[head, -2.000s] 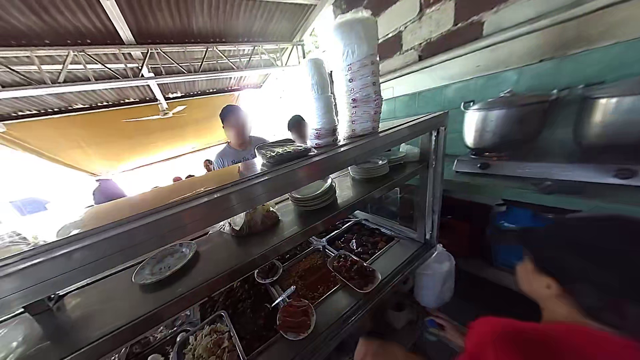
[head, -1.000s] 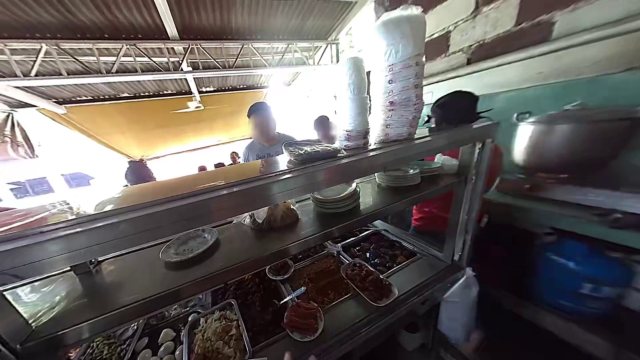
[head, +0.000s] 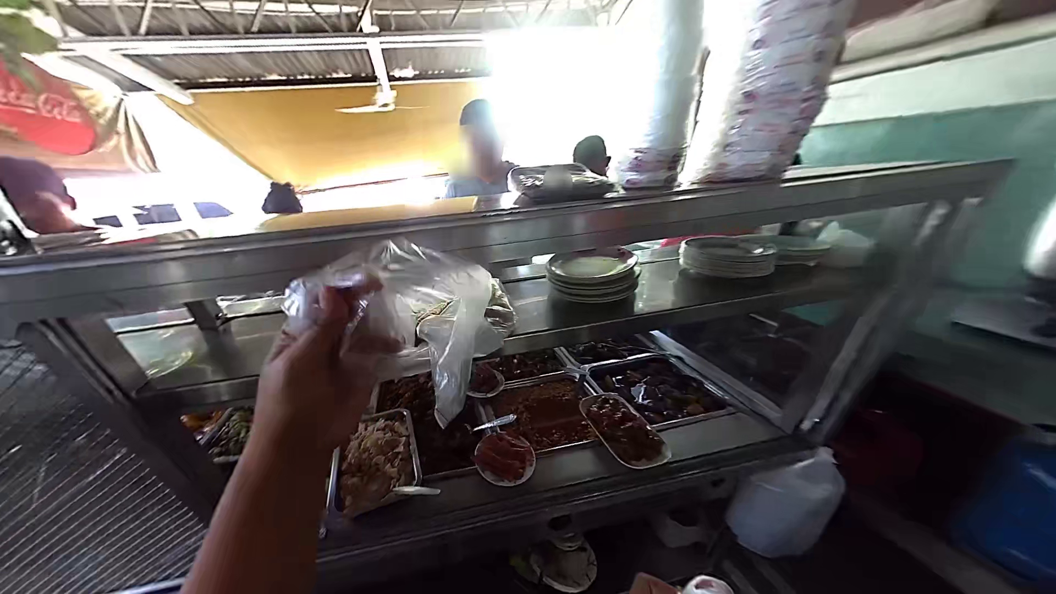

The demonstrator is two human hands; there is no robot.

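Note:
My left hand (head: pixel 318 371) is raised at left centre, its fingers closed on a thin clear plastic bag (head: pixel 462 330). The bag hangs to the right of the fingers, in front of the steel shelf of a food display counter. Below and beyond it are metal trays: one of pale shredded food (head: pixel 378 458), one of reddish stew (head: pixel 540 412) and one of dark food (head: pixel 652 388). A small dish of red food (head: pixel 505 458) and an oval dish of brown food (head: pixel 624 429) sit at the trays' front edge. My right hand is not in view.
Stacked plates (head: pixel 592 276) and more plates (head: pixel 728 257) stand on the shelf. Tall stacks of wrapped white containers (head: pixel 767 91) rise from the counter top. People (head: pixel 478 157) are beyond the counter. A white plastic bag or jug (head: pixel 788 503) is low at the right, near a blue object (head: pixel 1011 495).
My left hand has come into view with the clear plastic bag. The view has turned left; the co-worker in red at the right is no longer plainly seen.

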